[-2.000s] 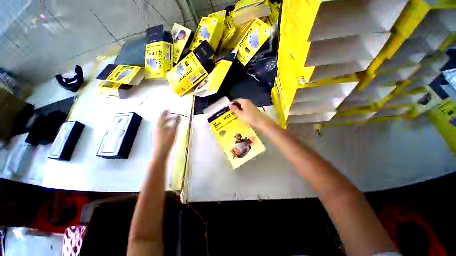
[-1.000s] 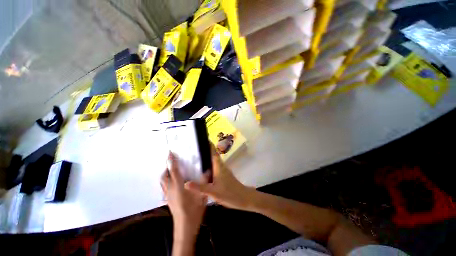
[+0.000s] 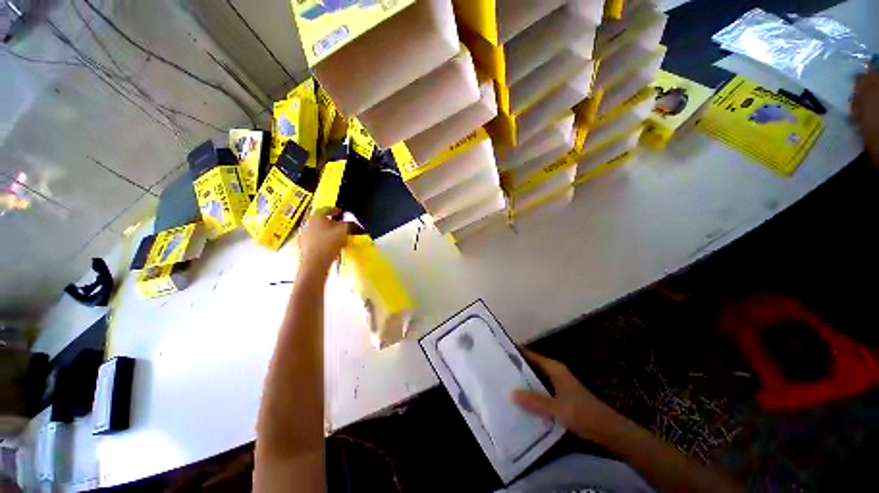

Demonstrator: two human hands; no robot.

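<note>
My right hand (image 3: 559, 395) holds a white-topped inner tray (image 3: 487, 390) with black edges, tilted, at the bench's front edge. The tray's top shows a phone-like outline. My left hand (image 3: 323, 239) is at the far end of a yellow retail box (image 3: 378, 289) lying on the bench, with its fingers on that end; its near end faces me. The fingertips are small and partly hidden, but the hand appears to grip the box.
Open boxes (image 3: 453, 159) stand stacked behind, white insides out. Loose yellow boxes (image 3: 279, 204) lie at back left. Another tray (image 3: 114, 395) stands far left. Flat yellow box (image 3: 766, 125), plastic bag (image 3: 790, 40) and another person's arm (image 3: 867, 111) are at right. A red stool (image 3: 800, 351) is on the floor.
Both hands were on the tray. My left hand has left it and reached forward to the yellow box; my right hand has moved the tray right and nearer me. The view has turned right.
</note>
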